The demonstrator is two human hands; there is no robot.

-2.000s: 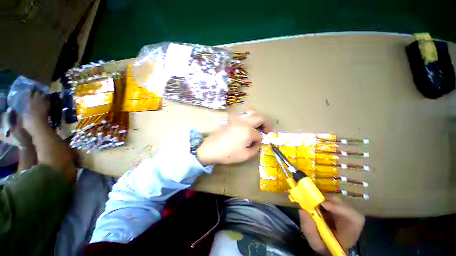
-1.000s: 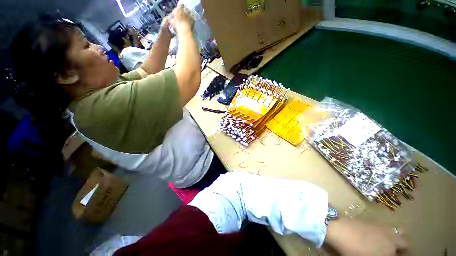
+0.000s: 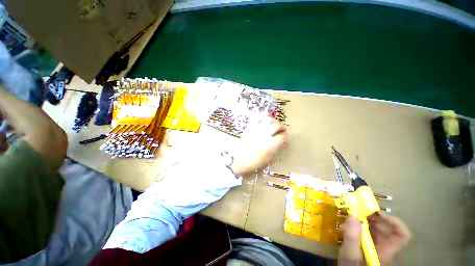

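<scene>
My left hand (image 3: 260, 145), blurred, is at the right end of the clear bag of leads (image 3: 229, 111), by the wire ends sticking out; I cannot tell if it grips any. My right hand (image 3: 377, 236) holds the yellow soldering iron (image 3: 360, 202), its dark tip raised up-left above the cardboard, beyond the circuit board panel (image 3: 311, 213). The shiny yellow-orange panel lies flat. Two leads (image 3: 278, 181) stick out from its upper left edge. White-ended leads (image 3: 384, 197) show at its right side, partly hidden by the iron and hand.
A stack of wired panels (image 3: 136, 110) stands at the left, with a flat spare panel (image 3: 182, 110) beside it. A black object with a yellow top (image 3: 452, 140) is at the far right. A person's arm (image 3: 34, 122) is at the left edge. A cardboard box (image 3: 94, 36) stands behind.
The view swung left to the other person, then back. My left hand has moved from the panel to the bag. The iron's tip has moved off the panel. Two leads now show at its left edge.
</scene>
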